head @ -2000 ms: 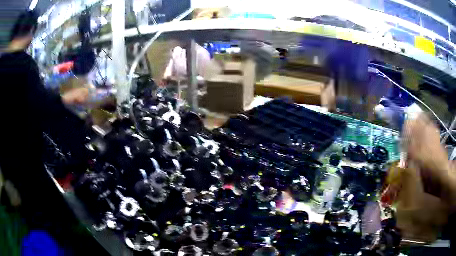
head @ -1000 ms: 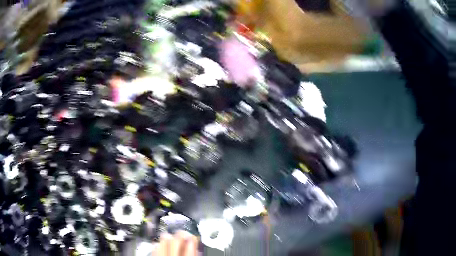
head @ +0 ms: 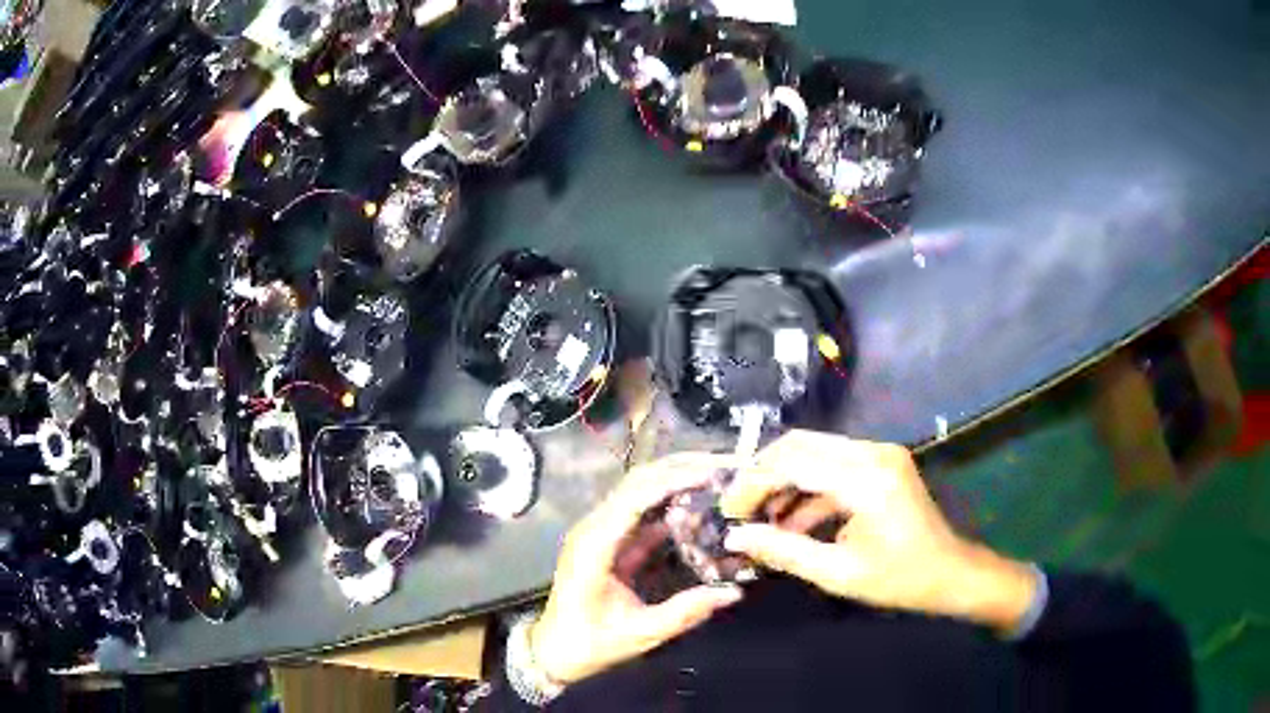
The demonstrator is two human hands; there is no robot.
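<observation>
A black camera housing (head: pixel 752 348) with a circuit board and a small white label lies on the bench in front of me. A white flat ribbon cable (head: pixel 749 432) runs from its lower edge to a small lens board (head: pixel 703 529) between my hands. My left hand (head: pixel 613 571) holds the lens board from the left, its fingers curled around it. My right hand (head: pixel 864 536) has thumb and fingers on the board's right side. The fingers hide much of the board. A yellow part sits at the housing's right edge.
Another housing (head: pixel 536 341) with a pale ring board (head: pixel 495 471) lies to the left. Many more units crowd the left and far side. The bench (head: pixel 1031 293) curves along the right, its edge above a green floor (head: pixel 1184 571). A cardboard box (head: pixel 418 652) shows below the near edge.
The view has swung right and down to the near bench edge. Both hands are now together at the lens board; a second ago only blurred fingertips showed at the bottom.
</observation>
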